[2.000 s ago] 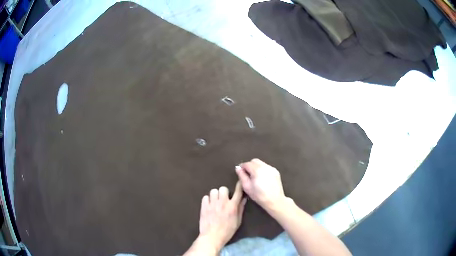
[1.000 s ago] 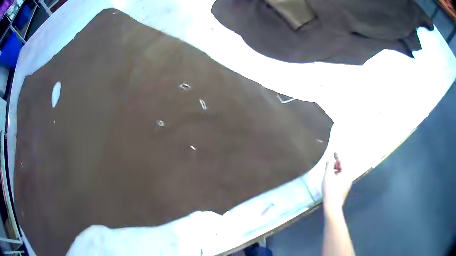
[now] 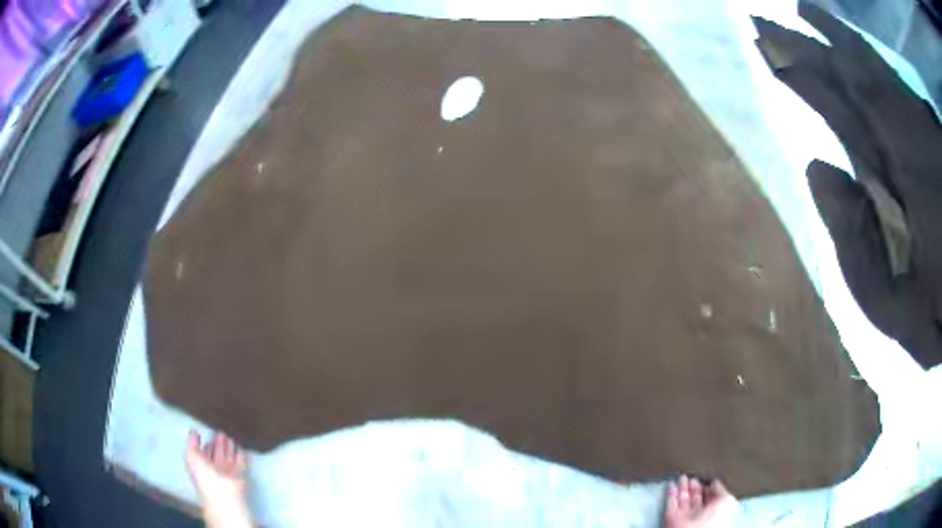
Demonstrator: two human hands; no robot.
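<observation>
The dark brown leather hide lies spread flat on the white-topped table, with a white oval hole near its far edge. Small pale flaw marks show on its right part, and a few more at the left. My left hand is at the hide's near left edge, fingers spread a little. My right hand is at the near right edge, fingertips touching or just beside the leather. Both hands are cut off by the bottom edge. I cannot tell if either grips the leather or holds a marker.
A pile of dark brown hides with a small tan patch lies on the table at the right. A shelf or rack with a blue bin stands at the left across the grey floor. Purple curtain shows at the top left.
The view has turned left, so the whole hide shows across the middle. My left hand has come back into view at the hide's left edge; my right hand is now at its near edge.
</observation>
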